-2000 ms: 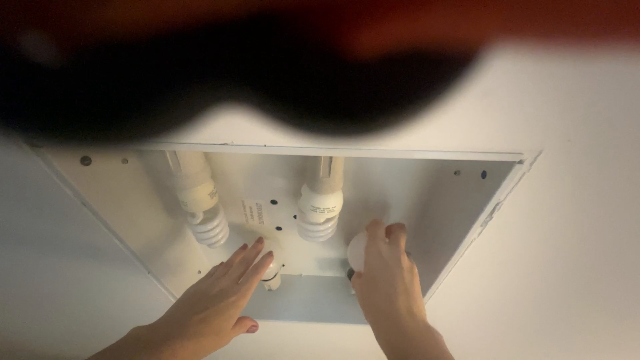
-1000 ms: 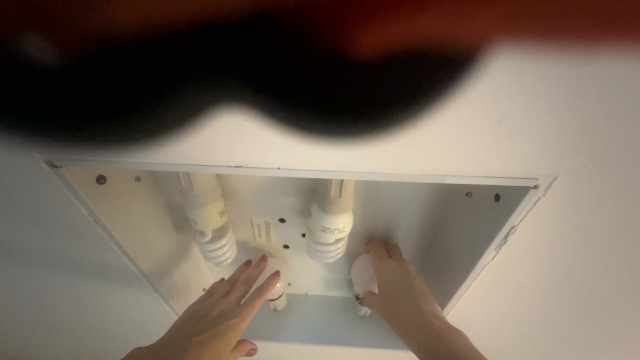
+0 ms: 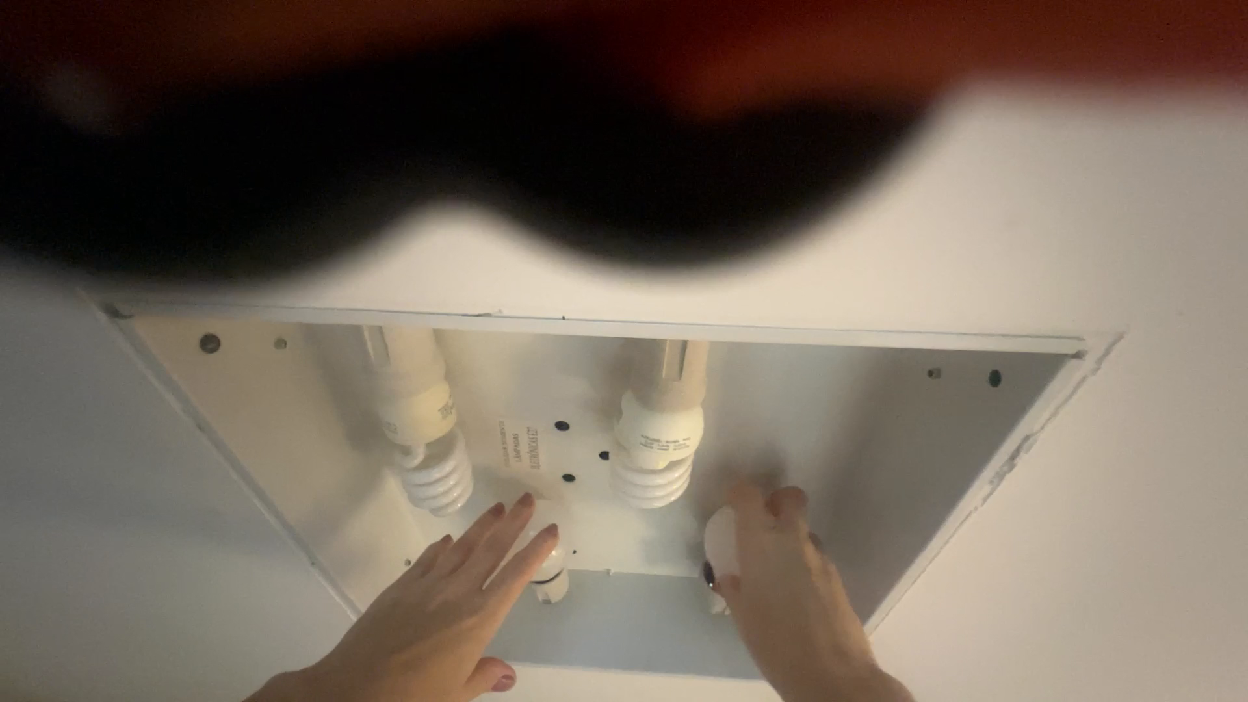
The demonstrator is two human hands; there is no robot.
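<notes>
A recessed white metal light fixture [image 3: 780, 419] in the ceiling holds several bulbs. My right hand [image 3: 790, 585] has its fingers curled around a rounded white bulb [image 3: 721, 544] at the lower right, whose far side they hide. My left hand [image 3: 448, 604], fingers spread, is over another rounded white bulb [image 3: 552, 564] at the lower middle and partly covers it; whether it touches the bulb cannot be told. Above the hands are two spiral compact fluorescent bulbs, one on the left [image 3: 436, 478] and one near the middle [image 3: 653, 478], both seated in sockets.
A white metal rim [image 3: 780, 339] frames the recess, with rough ceiling edges at its right side. A printed label [image 3: 520, 444] and several dark holes mark the back plate. A blurred dark and red shape [image 3: 546, 127] blocks the top of the view.
My right hand's fingers have shifted on the rounded bulb since a second ago. My left hand stays spread over the other rounded bulb. The view has shifted slightly.
</notes>
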